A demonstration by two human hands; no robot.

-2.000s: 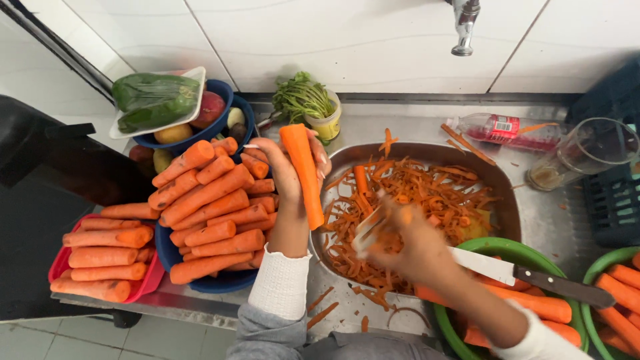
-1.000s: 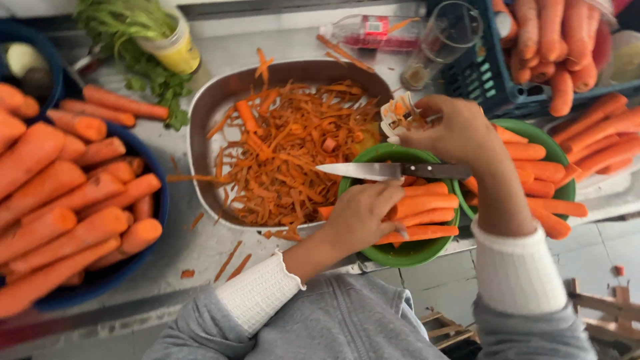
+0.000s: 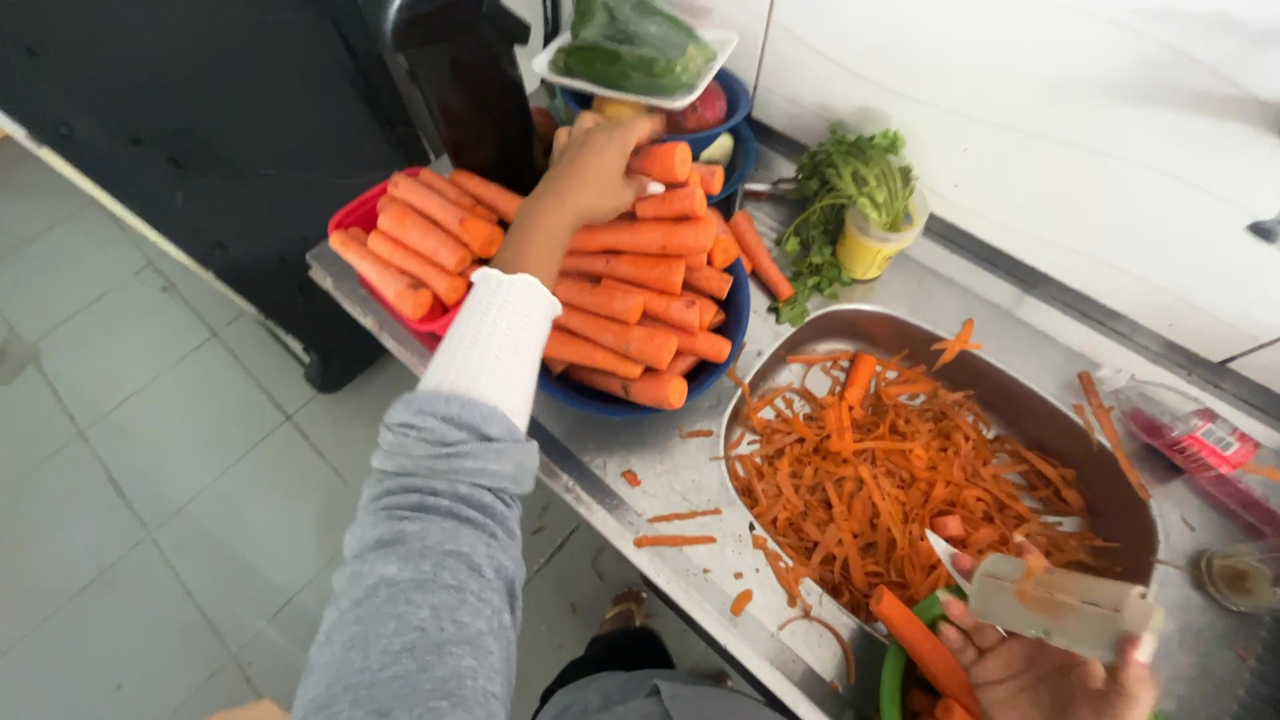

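My left hand (image 3: 598,170) reaches to the top of the carrot pile in a blue bowl (image 3: 738,318), its fingers around a carrot (image 3: 662,162); how firmly is hidden. At the lower right my right hand (image 3: 1050,660) holds a whitish vegetable peeler (image 3: 1062,605), with orange bits stuck on it. Left of that hand, a carrot (image 3: 925,645) lies over the green bowl (image 3: 893,680). A knife blade (image 3: 950,560) shows beside the fingers, its handle hidden. Orange peelings (image 3: 860,490) fill much of the metal basin (image 3: 1110,500).
A red tray of carrots (image 3: 345,215) stands left. Behind are wrapped green vegetables (image 3: 635,45) on a white tray, and herbs in a yellow cup (image 3: 870,245). A bottle (image 3: 1200,440) and a glass (image 3: 1235,580) stand right. A metal counter edge (image 3: 600,520) runs below.
My left hand has moved from the carrots in the green bowl to the pile in the blue bowl. The peeler remains in my right hand. The view has swung left.
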